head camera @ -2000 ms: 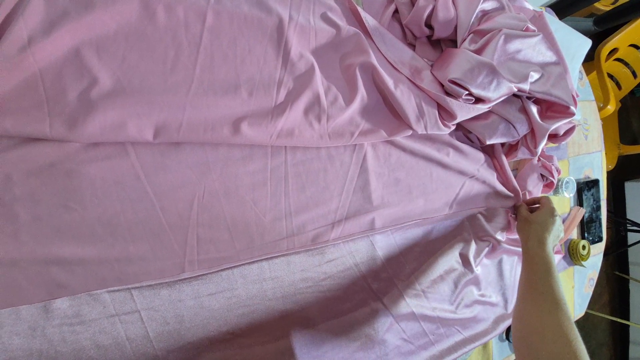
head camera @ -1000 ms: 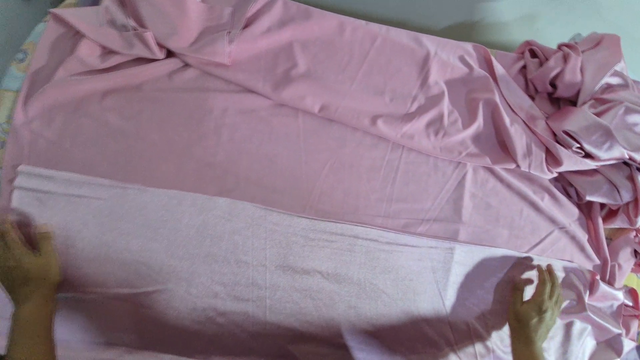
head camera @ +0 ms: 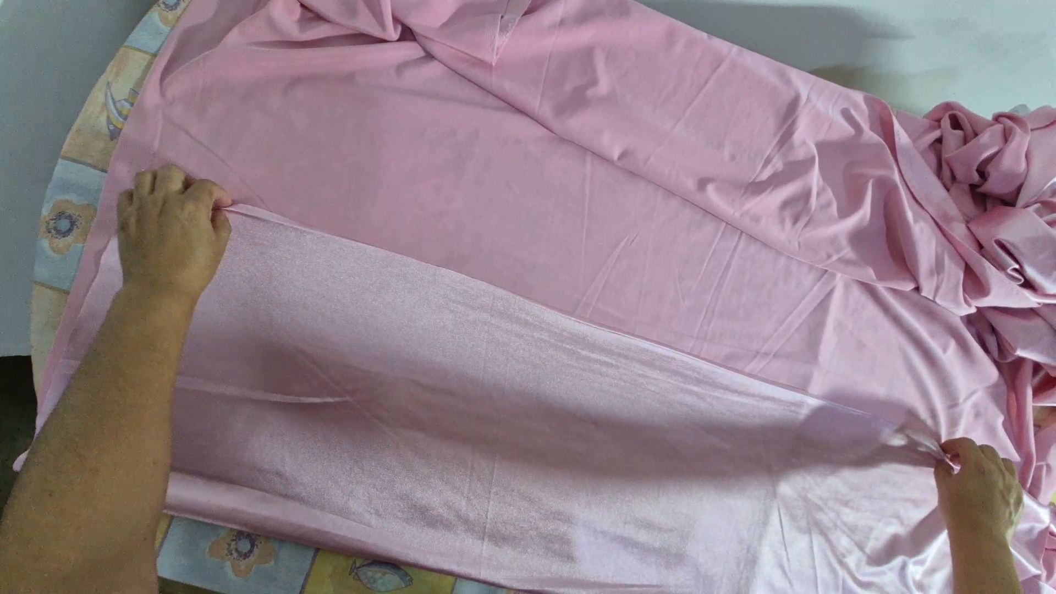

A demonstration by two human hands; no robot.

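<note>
A large pink satin fabric [head camera: 462,371] lies spread over a table, its shiny lighter side up in the lower part and its matte side up above. My left hand [head camera: 172,229] pinches the upper corner of the shiny layer, near the table's left edge. At the right, my right hand [head camera: 980,488] grips the same edge between thumb and fingers, with small creases gathering there. Between both hands the edge runs slanting down to the right, fairly taut.
Bunched folds of the pink fabric [head camera: 1002,177] are heaped at the right. A tablecloth with flower and fish prints [head camera: 62,223] shows along the table's left rim and at the bottom. A pale surface [head camera: 825,41] lies beyond the table.
Both hands rested flat on the fabric a second ago; now each pinches its edge. The left hand has moved up and right. The view has shifted strongly since the first frame.
</note>
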